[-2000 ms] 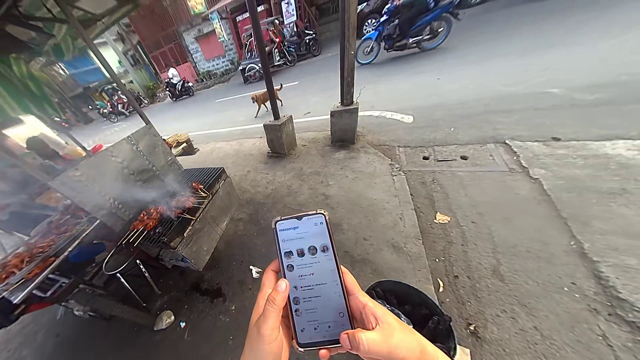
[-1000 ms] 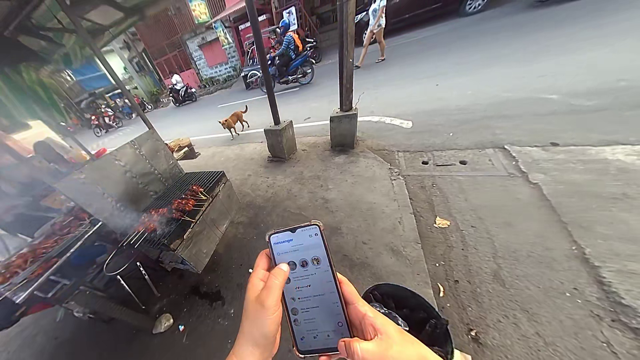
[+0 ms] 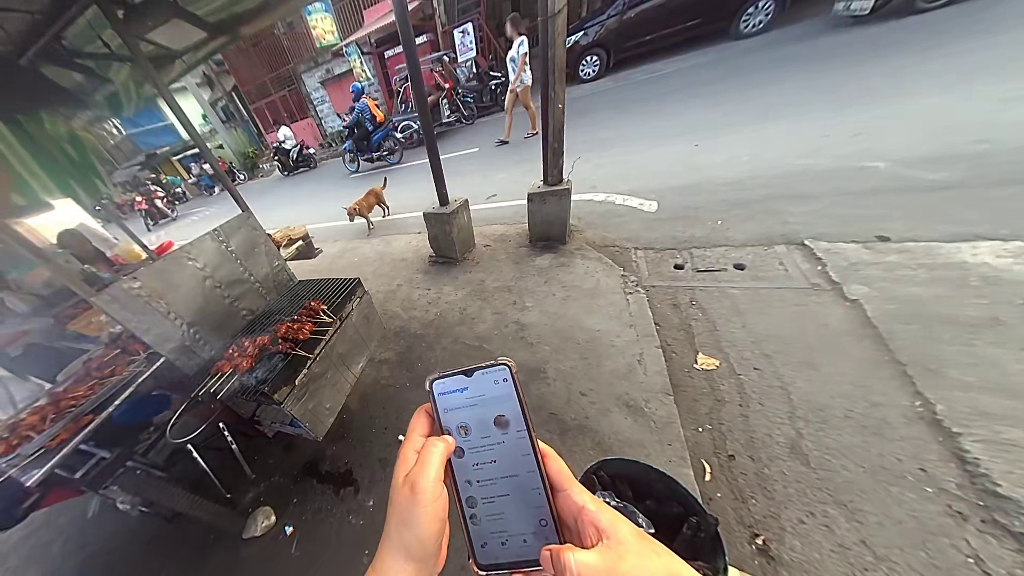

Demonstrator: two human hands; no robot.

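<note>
A smartphone in a clear case (image 3: 496, 472) is held upright between both hands at the bottom middle, its lit screen showing a messaging list. My left hand (image 3: 420, 496) grips its left edge, with the thumb over the screen's upper left edge. My right hand (image 3: 596, 520) holds the lower right side, its thumb at the bottom corner. Left of the hands, skewers of meat (image 3: 276, 340) lie on a charcoal grill (image 3: 328, 368). More meat skewers (image 3: 72, 392) are on a tray at the far left.
A black bin (image 3: 608, 472) stands just right of my right hand. Two posts rise from concrete blocks (image 3: 450, 230) (image 3: 550, 212) by the road. A brown dog (image 3: 370, 206), a walking person (image 3: 518, 76), a motorcycle rider (image 3: 368, 128) and a dark car (image 3: 664, 36) are beyond. A stone (image 3: 258, 522) lies near the grill.
The list on the phone's screen has shifted, and my left thumb has moved to the screen's edge. The dog and the blue motorcycle have moved left along the road. The smoke over the grill has thinned.
</note>
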